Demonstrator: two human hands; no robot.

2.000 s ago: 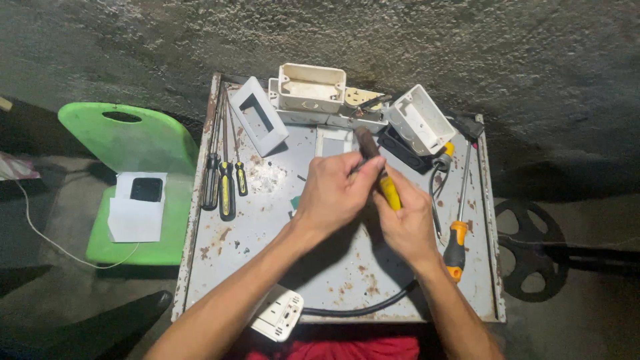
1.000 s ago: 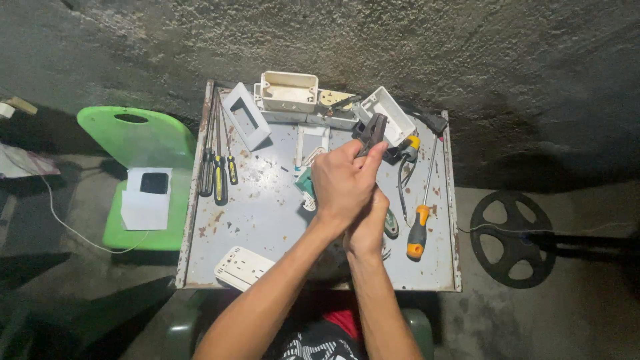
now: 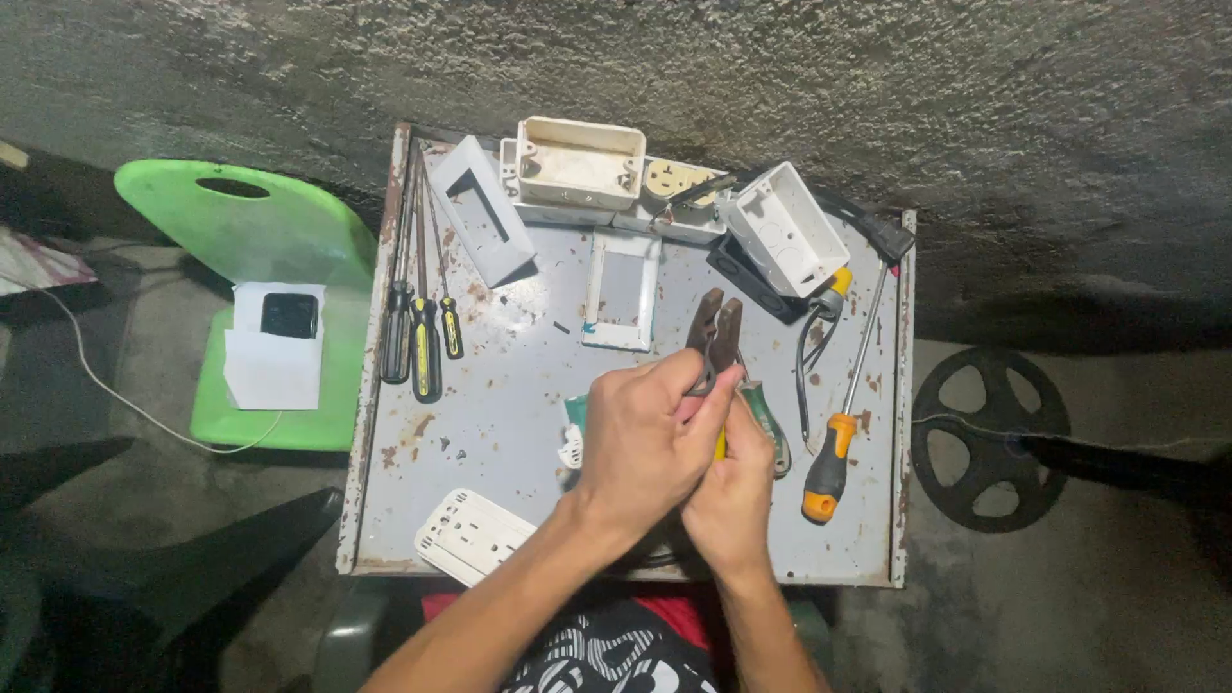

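Observation:
My right hand (image 3: 736,481) is closed around the yellow handle of dark metal pliers (image 3: 714,337), whose jaws point up and stand slightly apart. My left hand (image 3: 640,433) is curled against the pliers just below the jaws; its fingers hide whatever it may grip. A green-handled hand tool (image 3: 767,428) lies just right of my right hand. Left of my left hand, a green and white piece (image 3: 575,433) shows partly. A white outlet strip (image 3: 472,536) lies by my left forearm, which covers one end. Above the hands is a white rectangular frame (image 3: 621,332).
Several screwdrivers (image 3: 425,356) lie on the left, and an orange-black screwdriver (image 3: 830,472) on the right. White electrical boxes (image 3: 784,231), a yellowed outlet (image 3: 677,181) and a cover frame (image 3: 481,212) line the back. A green chair (image 3: 308,221) stands left of the metal table (image 3: 385,520).
My right hand, lower than the left one a second ago, is now up beside it around the yellow handle. The pliers' jaws stand more apart than two seconds ago. The view has shifted.

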